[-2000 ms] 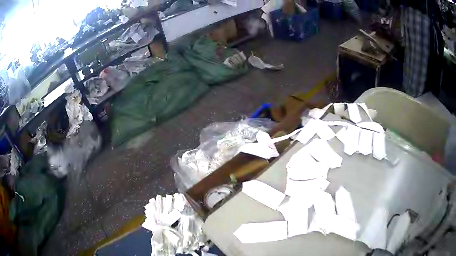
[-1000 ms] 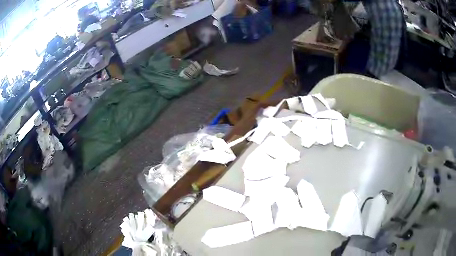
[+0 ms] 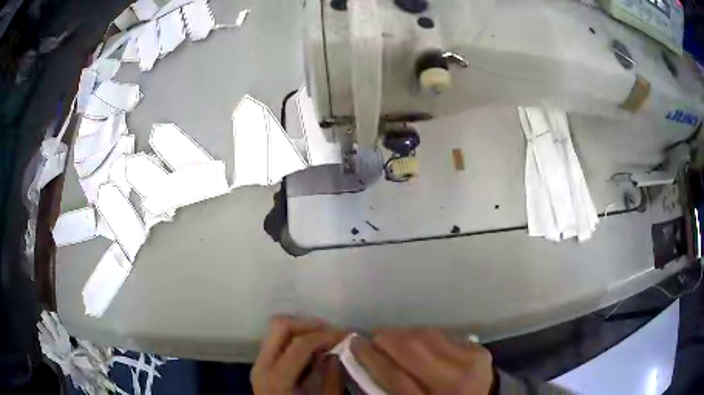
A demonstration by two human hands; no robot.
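My left hand (image 3: 297, 359) and my right hand (image 3: 424, 361) are close together at the table's front edge. A narrow white piece (image 3: 357, 369) is pinched between them, mostly hidden by the fingers. The left hand's fingers look slightly blurred. The sewing machine head (image 3: 478, 54) stands behind them, its presser foot (image 3: 359, 163) over the metal bed. Two white pointed tabs (image 3: 262, 143) lie just left of the foot, with another white piece partly behind the machine head.
More white pointed tabs (image 3: 116, 212) are spread over the table's left side. A bundle of folded white strips (image 3: 557, 177) lies on the right of the bed. White scraps (image 3: 73, 351) hang below the left front edge. A control panel (image 3: 656, 17) is at the top right.
The view has swung from the floor and the table's left part to the machine and the front edge. Both hands, holding a white piece, are now in view.
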